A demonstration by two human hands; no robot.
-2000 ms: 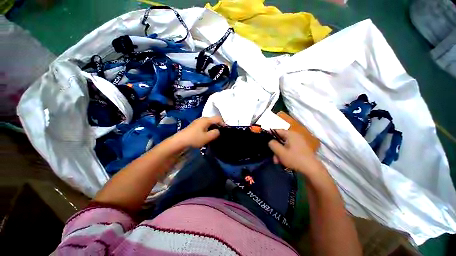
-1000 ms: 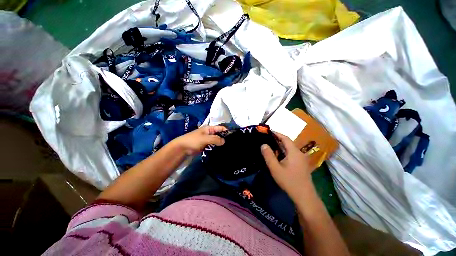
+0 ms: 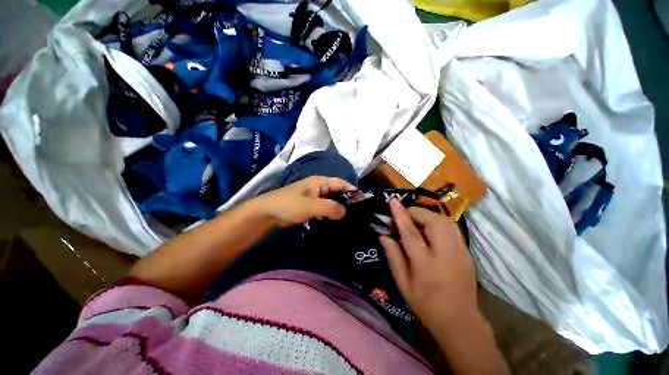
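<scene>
A chalk bag with black lining (image 3: 341, 245) lies on the lap, its black inside turned up, with a small pale logo and an orange mark. Its rim with white-lettered webbing runs between the hands. My left hand (image 3: 312, 201) pinches the rim at its left side. My right hand (image 3: 422, 242) is over the rim on the right, fingers pointing up. A small pale metallic tip shows by its fingers, probably thread snips (image 3: 383, 223); the rest is hidden by the hand.
A white woven sack (image 3: 66, 146) heaped with blue whale bags (image 3: 187, 165) stands at left. Another white sack (image 3: 513, 220) at right bears a few blue bags (image 3: 576, 168). Between them lies an orange-brown pad (image 3: 458, 168) with white paper (image 3: 414, 157). Yellow sacking (image 3: 469, 7) shows at the top.
The view has shifted closer to the lap. The bag's round opening has flattened, and more lining with the logo shows. My right hand has moved inward over the rim, and the pale tip now shows.
</scene>
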